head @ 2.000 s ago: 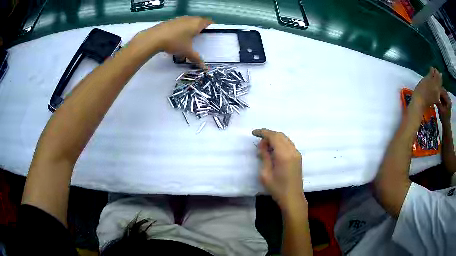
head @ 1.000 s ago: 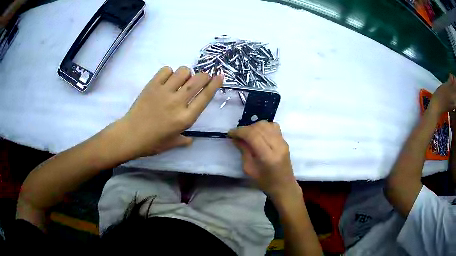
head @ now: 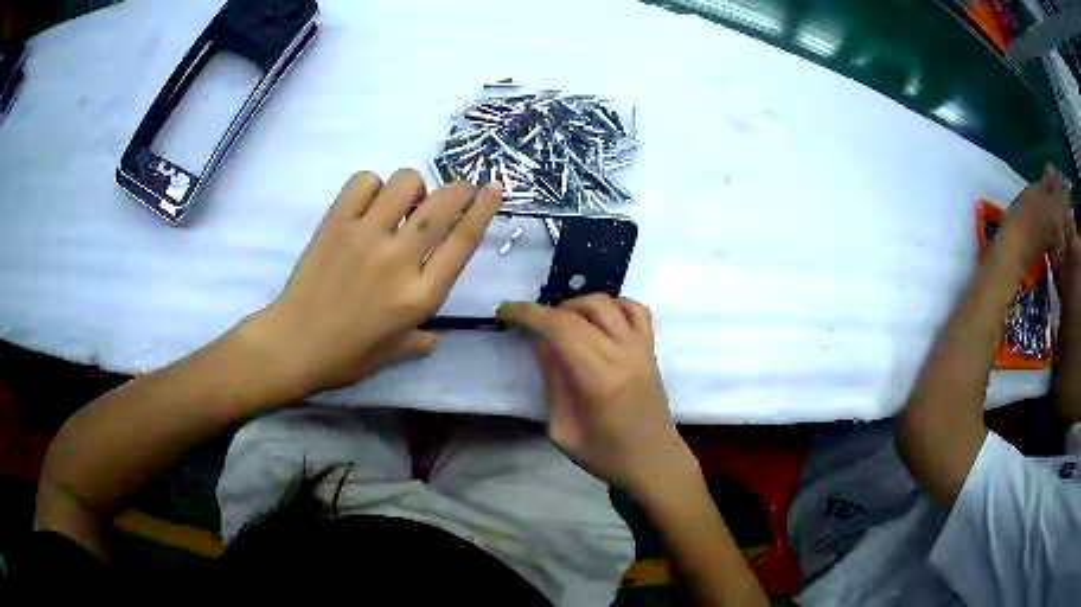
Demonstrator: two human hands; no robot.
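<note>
A black phone middle frame (head: 589, 257) lies flat on the white surface before me, its solid black end to the right. My left hand (head: 368, 279) lies over its left part and holds it, hiding that end. My right hand (head: 599, 368) has its fingertips at the near long edge of the frame; whether a small part is pinched there cannot be seen. A heap of slim silver-and-black side keys (head: 533, 148) lies just beyond the frame, a few loose ones showing through its window.
A stack of middle frames (head: 219, 101) stands at the upper left. The green conveyor belt (head: 854, 53) runs along the far right edge. At the right, a neighbouring person's arms (head: 966, 320) reach over an orange parts tray (head: 1025, 311).
The left hand has come from the far side with the frame, now in front of the heap. The right hand has moved to its near edge, then slightly left along it.
</note>
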